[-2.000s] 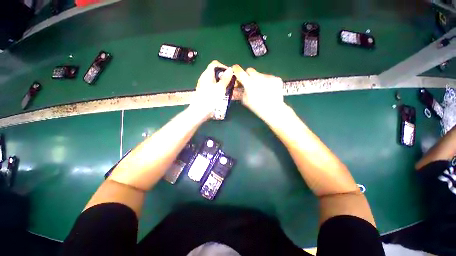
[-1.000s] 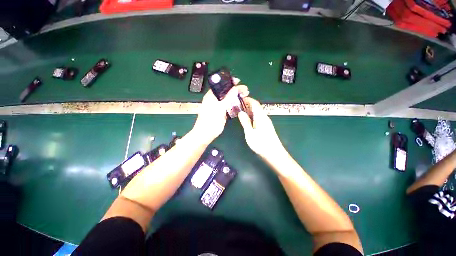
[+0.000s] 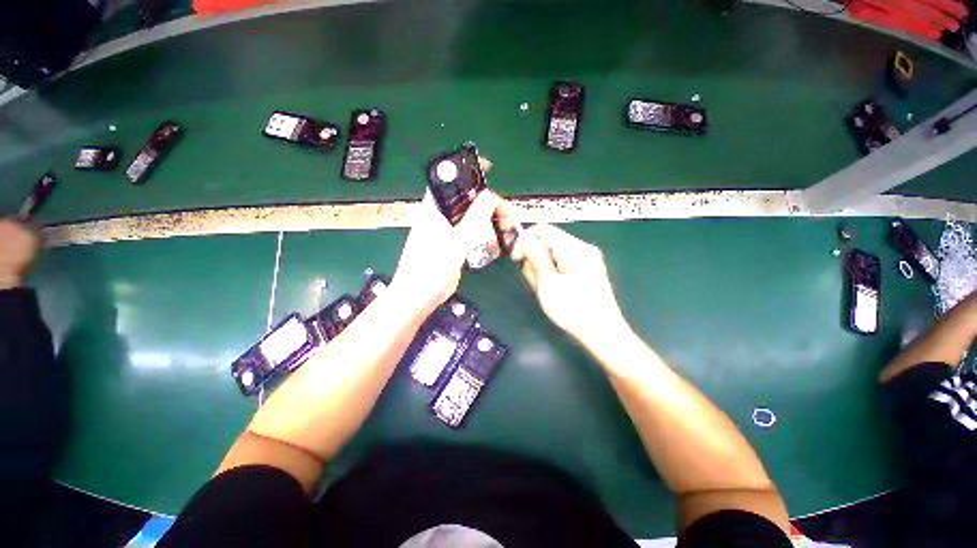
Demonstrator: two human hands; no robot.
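A black handset (image 3: 454, 180) with a round pale spot near its upper end is in my left hand (image 3: 434, 246), above the metal strip. My left fingers wrap around its lower part and cover much of it. My right hand (image 3: 566, 270) is just right of the handset, its fingertips bent together close to the handset's side. Whether they pinch a small part is too blurred to tell. Several black handsets (image 3: 469, 381) lie in a fanned group on the green worktop, partly behind my left forearm.
Handsets (image 3: 564, 116) lie singly on the far green strip beyond the pale metal strip (image 3: 686, 203). A pale ring (image 3: 763, 417) lies at right. A handset (image 3: 862, 291) lies near a whitish heap (image 3: 957, 268) and a person's arm. Another person's hand (image 3: 15, 252) is at far left.
The far-strip handsets have shifted left. My right hand has moved slightly right, its fingers more bent. My left hand still holds the handset. A person's hand has appeared at far left.
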